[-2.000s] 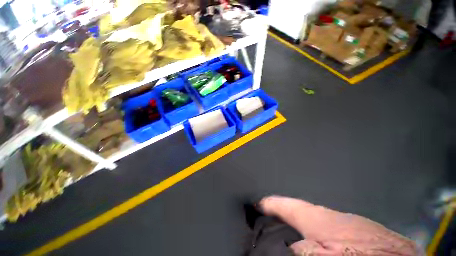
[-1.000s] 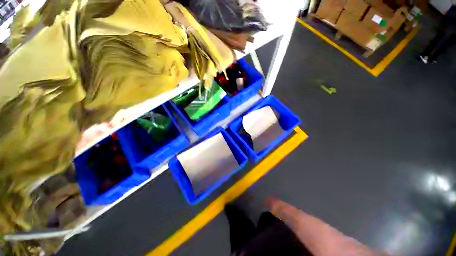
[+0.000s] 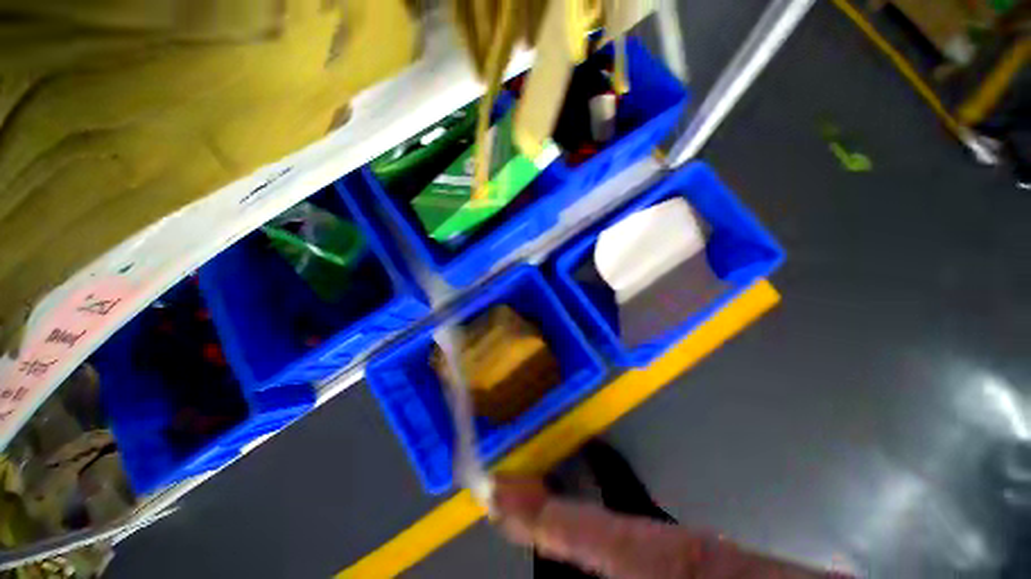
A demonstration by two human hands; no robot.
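Observation:
My right hand (image 3: 520, 503) reaches in from the lower right, blurred, at the near edge of a blue bin (image 3: 423, 435). It grips the near end of a pale sheet (image 3: 461, 407), which stands nearly edge-on across the bin's left part. An orange-brown packet or small carton (image 3: 509, 368) lies inside this bin. A second blue bin (image 3: 737, 215) beside it on the right holds another pale sheet (image 3: 656, 249), curved at its far end. My left hand is not in view.
A white rack (image 3: 384, 107) carries tan-yellow panels (image 3: 204, 124), with strips hanging over its edge. Blue bins under it hold green packets (image 3: 481, 192) and dark and red items (image 3: 187, 373). A yellow floor line (image 3: 644, 396) runs beside the front bins.
The view has moved closer to the bins. The pale sheet that lay over the left front bin is now raised on edge in my right hand, and the orange-brown item under it shows.

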